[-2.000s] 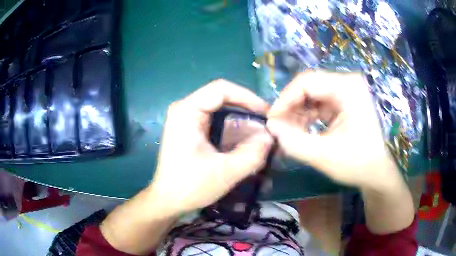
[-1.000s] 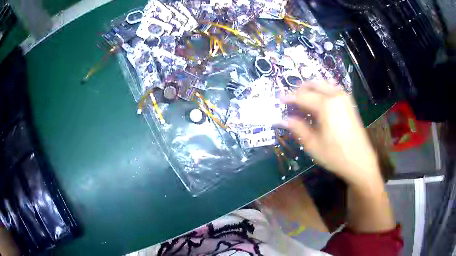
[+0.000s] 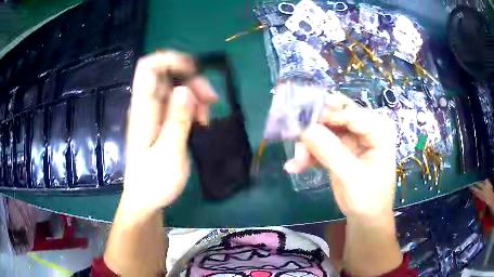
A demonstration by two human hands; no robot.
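Observation:
My left hand [image 3: 162, 124] holds a black oblong plastic housing [image 3: 221, 157] by its upper left side. The housing has a rectangular opening at its top end, with green bench showing through. My right hand [image 3: 352, 149] holds a whitish circuit board [image 3: 294, 111] between thumb and fingers, to the right of the housing. An orange flex cable [image 3: 262, 149] hangs below the board. Board and housing are apart, and both are somewhat blurred.
A black blister tray [image 3: 70, 121] lies on the left of the green bench [image 3: 179, 24]. A pile of board assemblies [image 3: 420, 116] on clear plastic lies at right. A dark fan [image 3: 470, 43] stands at the right edge. Another person's hand [image 3: 485, 193] shows at the lower right.
The view has swung back from the pile to the bench middle. My left hand is in view again with the housing. My right hand, earlier at the pile, now holds a board beside the housing.

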